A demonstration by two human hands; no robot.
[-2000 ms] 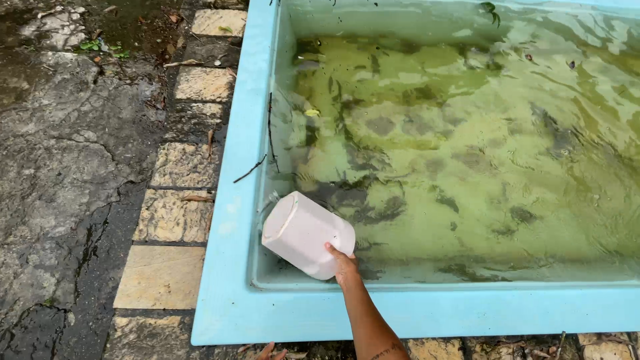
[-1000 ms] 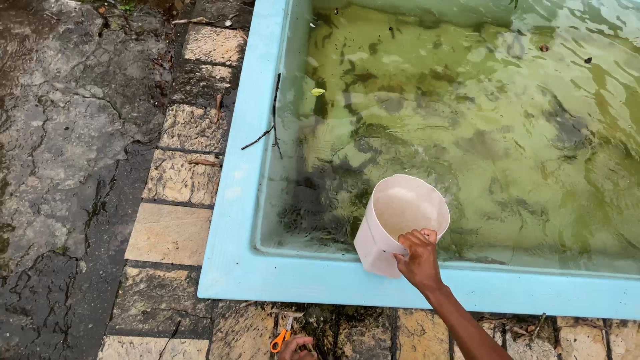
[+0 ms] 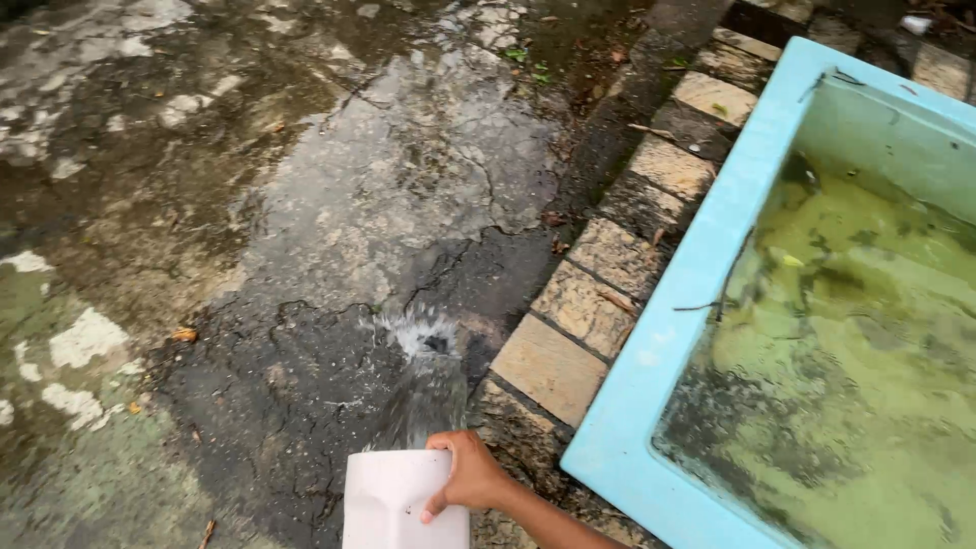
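Note:
My right hand [image 3: 469,474] grips the rim of a white plastic container [image 3: 404,499] at the bottom centre, thumb on its outer wall. The container is tipped away from me, and water [image 3: 427,389] pours from its mouth and splashes on the dark, cracked concrete [image 3: 290,381]. To the right stands a light blue basin [image 3: 686,301] holding green, murky water [image 3: 862,366] with dark sediment. A thin twig [image 3: 728,274] lies over the basin's inner edge. My left hand is out of view.
Stone paving blocks [image 3: 549,370] border the basin's left side. Wet concrete with puddles and pale patches [image 3: 88,335] spreads across the left. Small green plants [image 3: 517,55] and dry leaves lie near the top, and a small white object [image 3: 916,24] is at the upper right.
My right hand has carried the container from the basin leftward over the concrete, where water now pours out. The fingers and orange-handled tool at the earlier bottom edge are out of view. The view has swung left.

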